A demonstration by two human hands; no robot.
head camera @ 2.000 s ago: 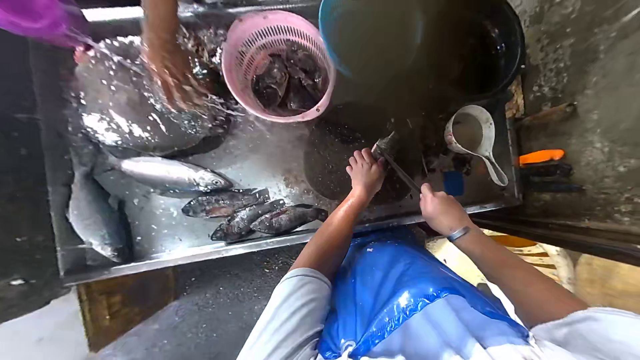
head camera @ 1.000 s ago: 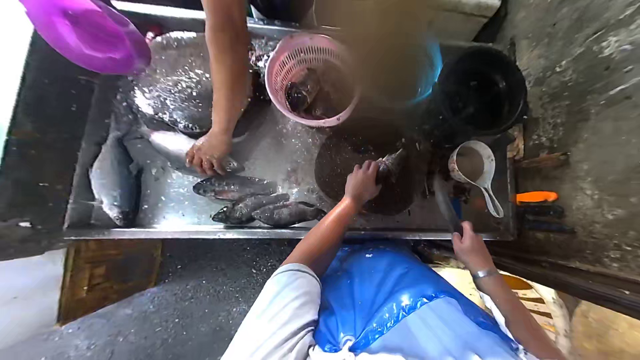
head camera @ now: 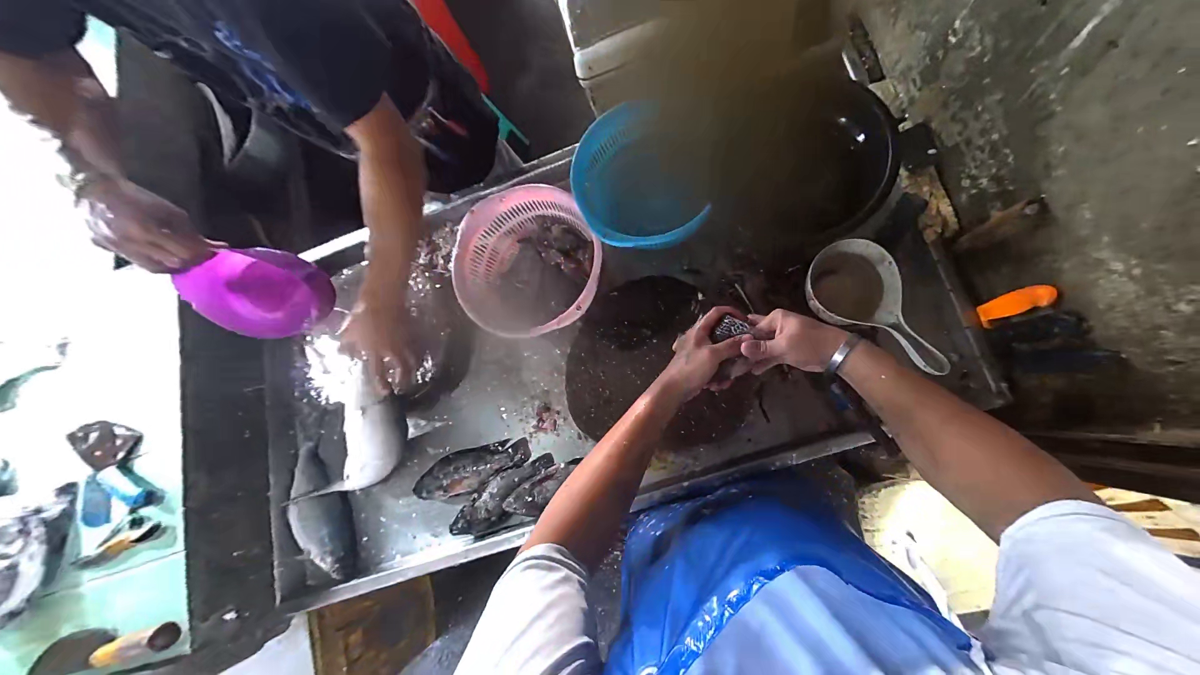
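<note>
My left hand (head camera: 705,349) and my right hand (head camera: 786,341) meet over the right part of a dark round board (head camera: 614,375). Both grip a small fish (head camera: 731,328) with dark, patterned skin; fingers hide most of it. Several dark, opened fish (head camera: 487,487) lie to the left, at the tray's near edge. A pink basket (head camera: 528,261) with fish pieces inside stands beyond the board. The knife seen earlier is not clearly visible; a dark blade-like shape (head camera: 867,422) lies below my right wrist.
Across the metal tray (head camera: 412,567), a person holds a purple bowl (head camera: 258,292) and touches a large pale fish (head camera: 372,436). A blue basket (head camera: 642,178), a black tub (head camera: 867,141) and a white dipper (head camera: 855,281) stand beyond and right. An orange-handled tool (head camera: 1017,305) lies beside the tray.
My right hand has left the knife and moved up to the fish beside my left hand. The other person's purple bowl has come lower over the tray. The view has shifted noticeably.
</note>
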